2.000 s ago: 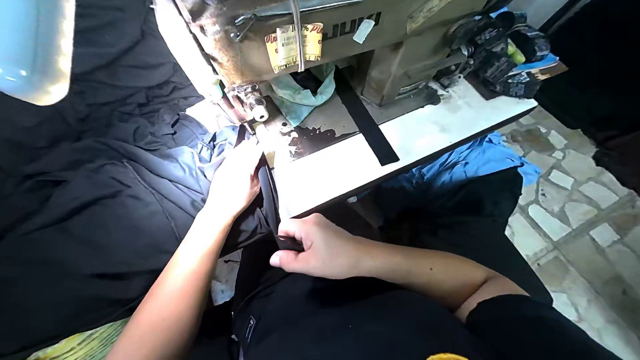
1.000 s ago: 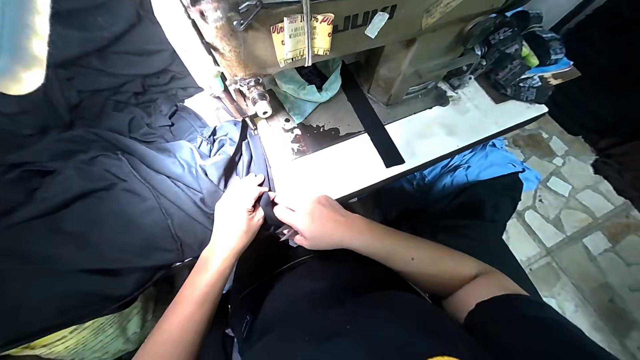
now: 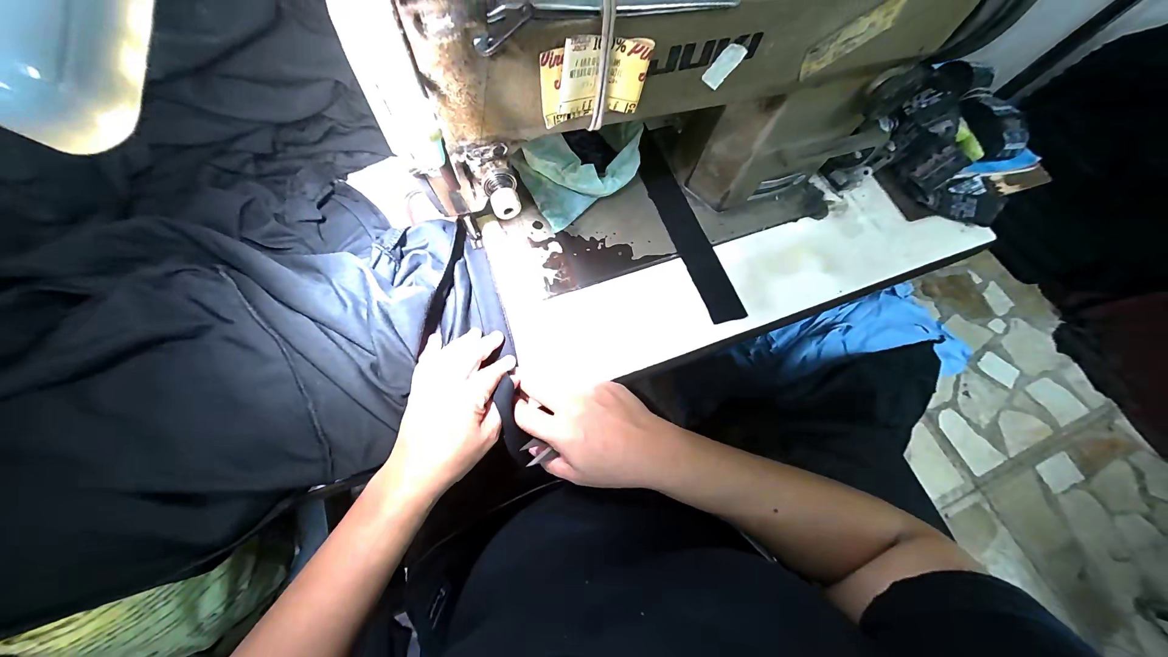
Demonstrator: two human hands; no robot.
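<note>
Dark fabric (image 3: pixel 164 365) spreads over the left side, its edge running under the needle area of a Juki sewing machine (image 3: pixel 712 82). My left hand (image 3: pixel 452 401) holds the folded fabric edge near the table's front corner. Close beside it, my right hand (image 3: pixel 584 429) pinches the same edge; a small pointed metal tool (image 3: pixel 540 453), its kind unclear, sticks out from under its fingers. A black strip (image 3: pixel 693 228) lies across the machine bed and the white table (image 3: pixel 620 328), to the right of the hands.
A green cloth pouch (image 3: pixel 584 173) with dark material sits under the machine arm. Dark patterned bundles (image 3: pixel 949 137) lie at the table's right end. Blue cloth (image 3: pixel 849 328) hangs below the table edge. A lamp (image 3: pixel 73 64) juts in at the upper left.
My left hand has moved from near the presser foot back toward my body, beside my right hand. The pointed metal tool shows more plainly under my right hand than two seconds ago.
</note>
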